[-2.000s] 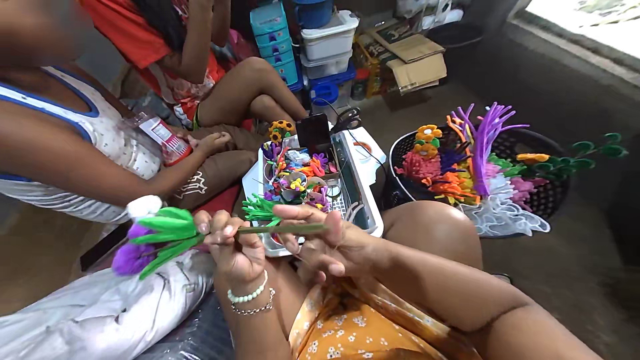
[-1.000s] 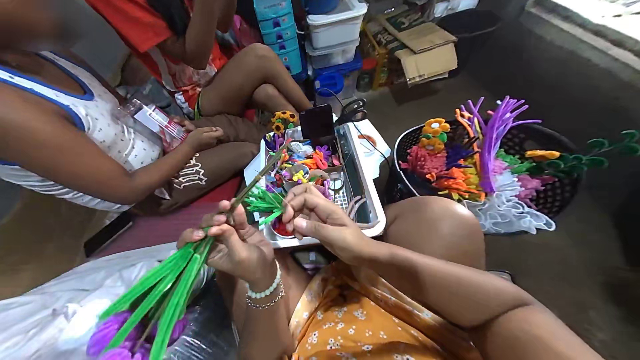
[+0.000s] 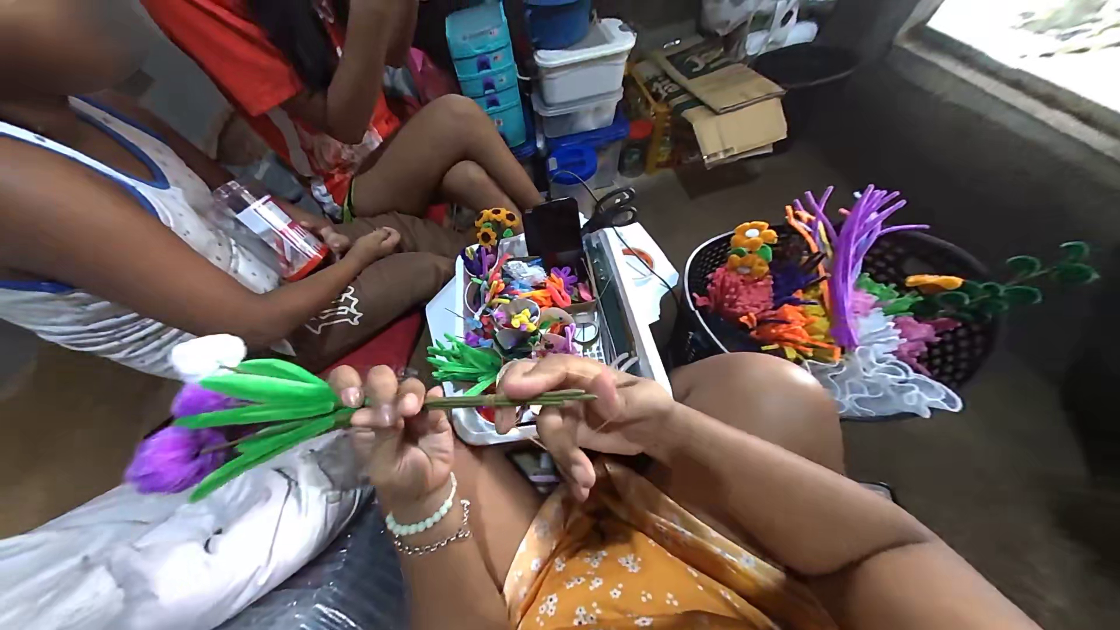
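A bunch of pipe-cleaner tulips (image 3: 262,411), purple and white with long green leaves, lies sideways across the view, blooms to the left. My left hand (image 3: 398,429) grips it where the leaves meet the stems. My right hand (image 3: 586,411) is at the stem ends, with the thin stems passing by its thumb and fingers; some fingers are spread. Just behind the hands stands a white tray (image 3: 656,372) full of pipe-cleaner pieces and small flowers, with green pipe-cleaner leaves (image 3: 468,363) at its near left, a phone (image 3: 553,232) and black-handled scissors (image 3: 612,208) at the back.
A black plastic basket (image 3: 971,350) of pipe-cleaner flowers stands right of my knee. Two people sit at the left, one with a clear plastic jar (image 3: 276,232). Storage boxes (image 3: 582,66) and flattened cardboard (image 3: 739,127) are behind. A white plastic bag (image 3: 201,542) lies at lower left.
One second ago the bunch slanted with its blooms low and stems up; now it lies nearly level, blooms raised to the left. My right hand has come to the stem ends.
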